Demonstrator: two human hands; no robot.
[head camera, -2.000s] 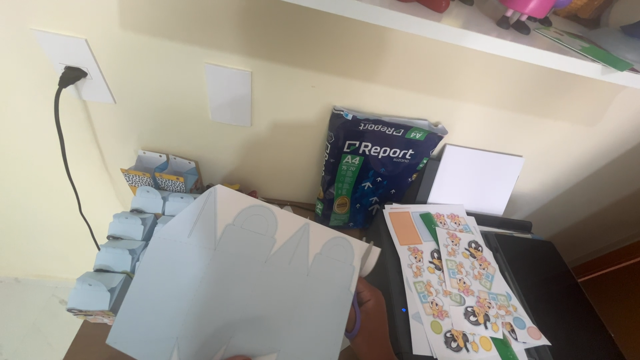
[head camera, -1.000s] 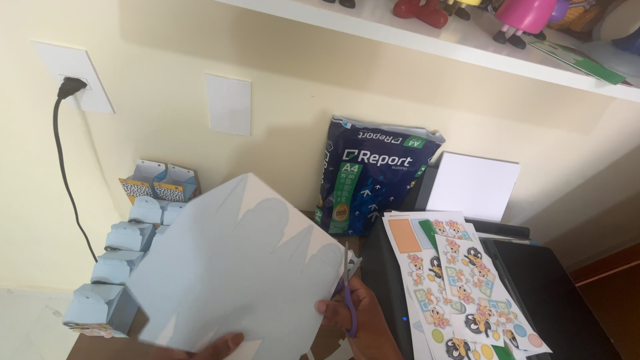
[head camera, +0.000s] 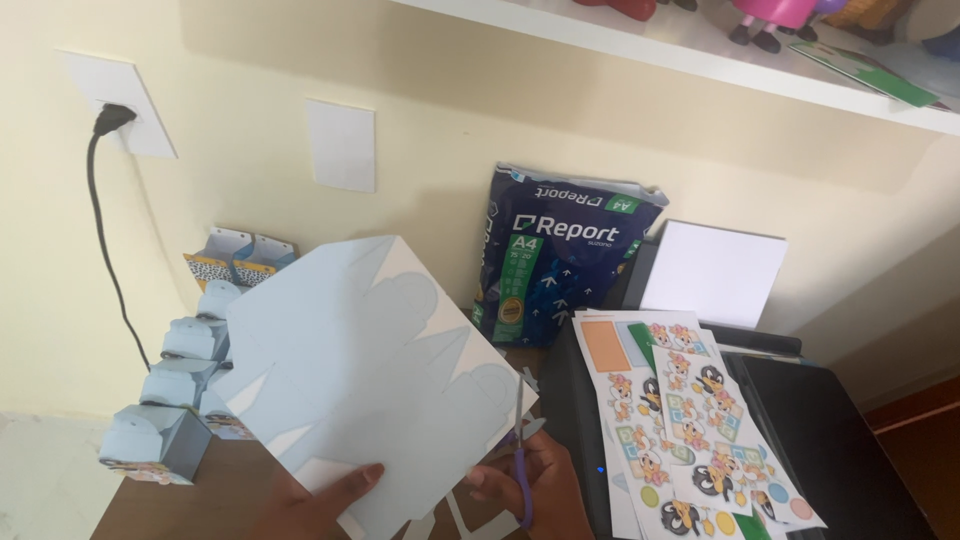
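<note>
My left hand (head camera: 319, 499) grips the lower edge of a light blue printed paper sheet (head camera: 337, 360), thumb on top and fingers hidden beneath. The sheet has white gaps between box-template outlines, and notches at its lower left. In my right hand (head camera: 551, 480) are purple-handled scissors (head camera: 521, 472), their blades at the sheet's right corner. One blade shows over the paper. Paper offcuts (head camera: 457, 517) lie on the brown table (head camera: 225, 487) under the sheet.
Small light blue paper boxes (head camera: 161, 442) stand in rows at the left, near a black power cord (head camera: 105, 240). A Report paper pack (head camera: 562, 255) leans on the wall. At right, printed character sheets (head camera: 697, 435) lie on a black printer (head camera: 817, 420). A white shelf (head camera: 675, 60) holds toys above.
The sheet has turned and tilted in my hands since two seconds ago. My right hand and the scissors, mostly hidden behind the sheet then, now show at its right corner.
</note>
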